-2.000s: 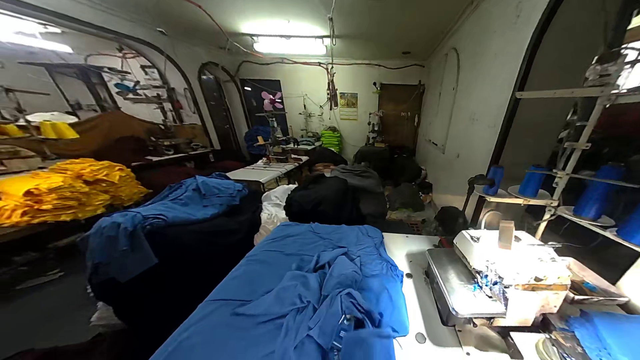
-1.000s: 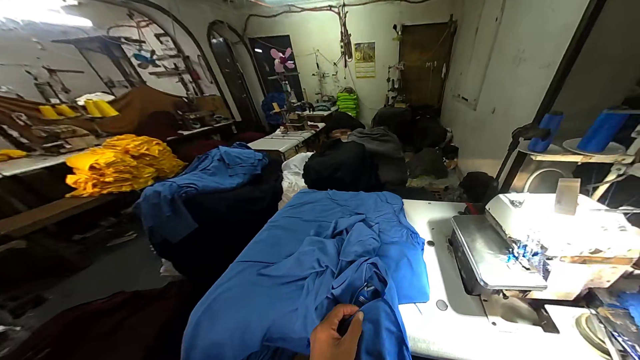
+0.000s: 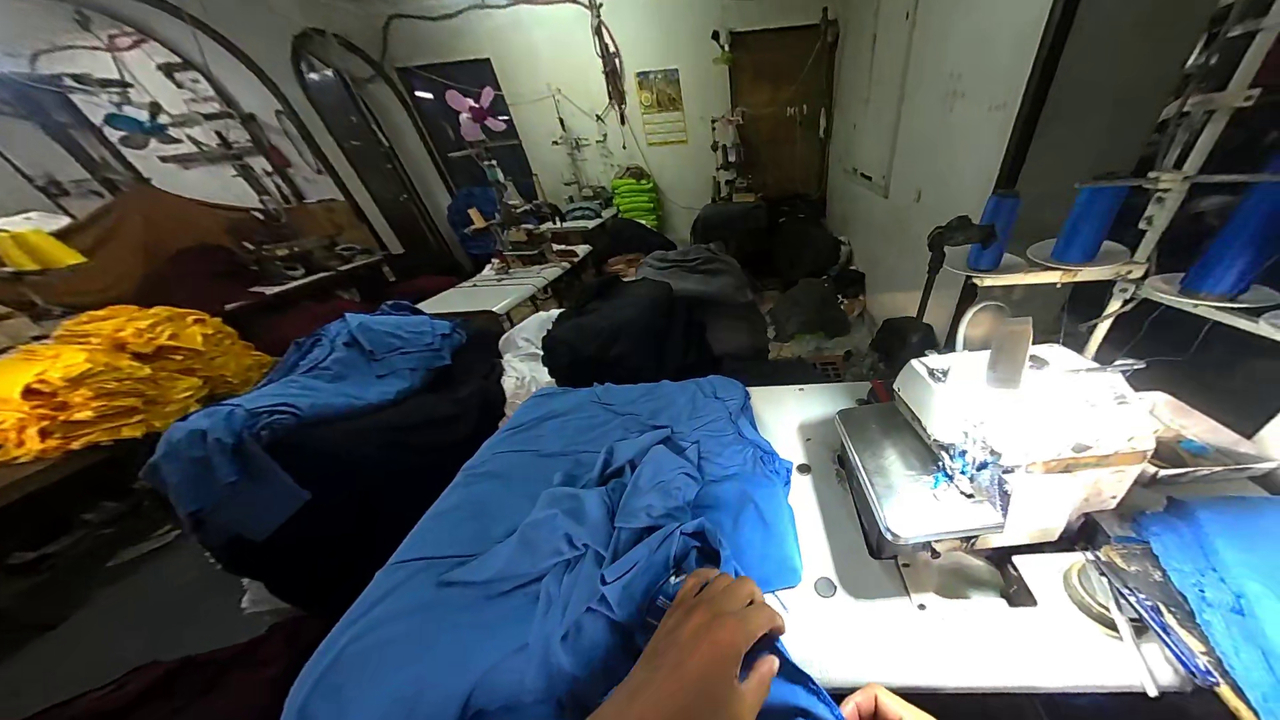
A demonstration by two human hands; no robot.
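A blue fabric garment point(image 3: 620, 500) lies rumpled over a stack of blue cloth on the white sewing table. My left hand point(image 3: 705, 640) is at its near part, fingers curled over a bunched fold beside a small label, with cloth between fingers and thumb. At the bottom edge, only part of my right hand point(image 3: 882, 703) shows, touching the cloth's near right edge; its grip is mostly out of frame. Right of the cloth stands a white overlock sewing machine point(image 3: 1030, 410) with a metal plate point(image 3: 915, 475) and blue threads at its needle area.
Blue thread cones point(image 3: 1090, 225) stand on a rack at right. Tweezers point(image 3: 1130, 625) and blue cloth pieces point(image 3: 1225, 570) lie at the near right. To the left are a black pile draped with blue garments point(image 3: 370, 350) and a yellow cloth pile point(image 3: 130, 370). Dark bundles point(image 3: 640, 330) sit beyond the table.
My left hand, absent two seconds ago, came into view on the blue garment and now reaches further over the fold. My right hand has newly appeared at the bottom edge.
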